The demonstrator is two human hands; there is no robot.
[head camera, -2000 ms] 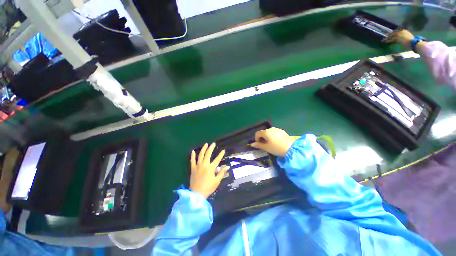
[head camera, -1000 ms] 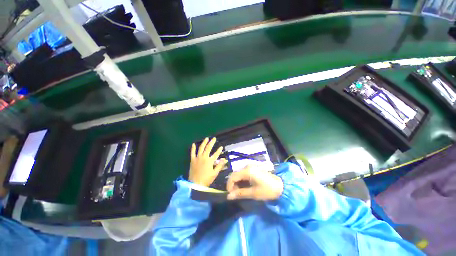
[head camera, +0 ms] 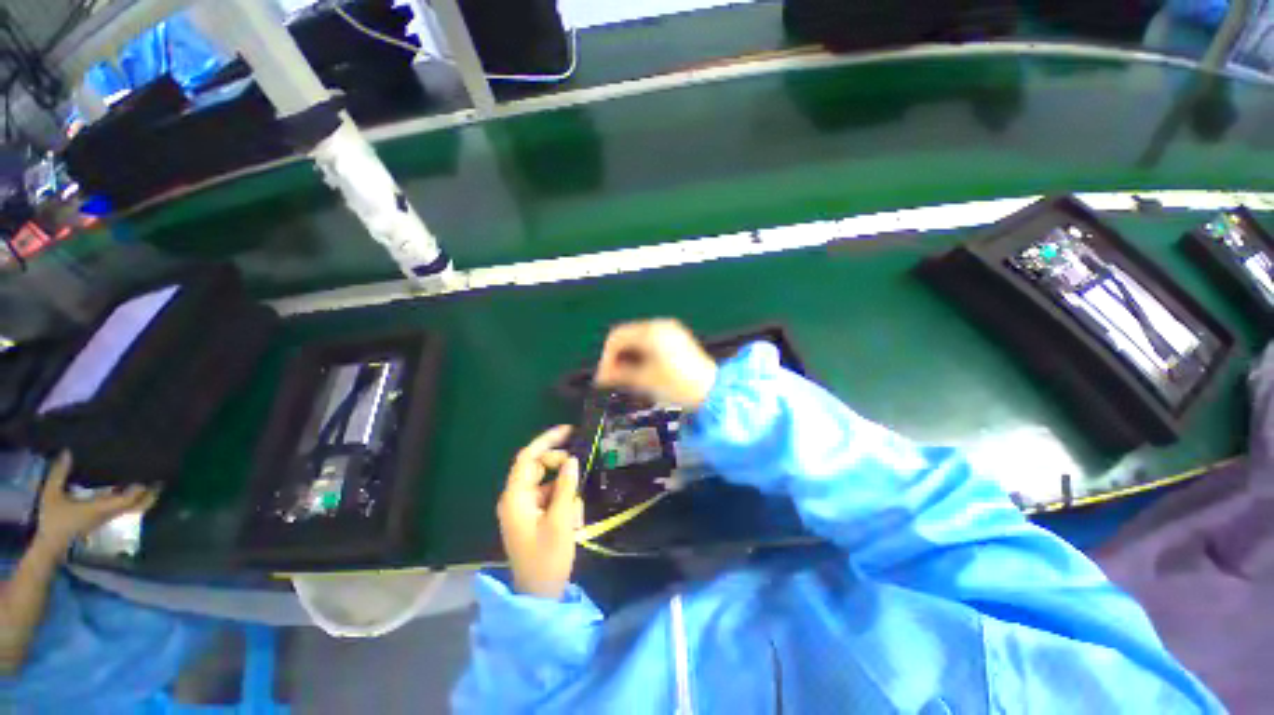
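An opened tablet (head camera: pixel 636 444) lies in a black foam tray (head camera: pixel 785 345) in front of me, partly under my right hand and sleeve. My left hand (head camera: pixel 539 510) is at the tablet's left edge, thumb and fingers bent close together. My right hand (head camera: pixel 654 363) is over the tray's upper left part, fingers curled. A thin yellow tape strip (head camera: pixel 595 444) runs along the tablet's left side between the two hands. Another yellow strip (head camera: pixel 625 521) curves out beside my left hand, over the near edge. Whether the fingertips grip the tape is too blurred to tell.
Another opened tablet lies in a foam tray (head camera: pixel 263 475) to the left. Stacked black trays (head camera: pixel 210 349) stand farther left, with another person's hand (head camera: pixel 70 514) beside them. More trayed tablets (head camera: pixel 1139 314) lie right. A white-wrapped post (head camera: pixel 377 203) stands behind. A white bin (head camera: pixel 366 601) is below the edge.
My right hand has moved from the near edge up to the tray's upper left. My left hand has lifted off its spread position and bent its fingers. Another person's hand has appeared at far left.
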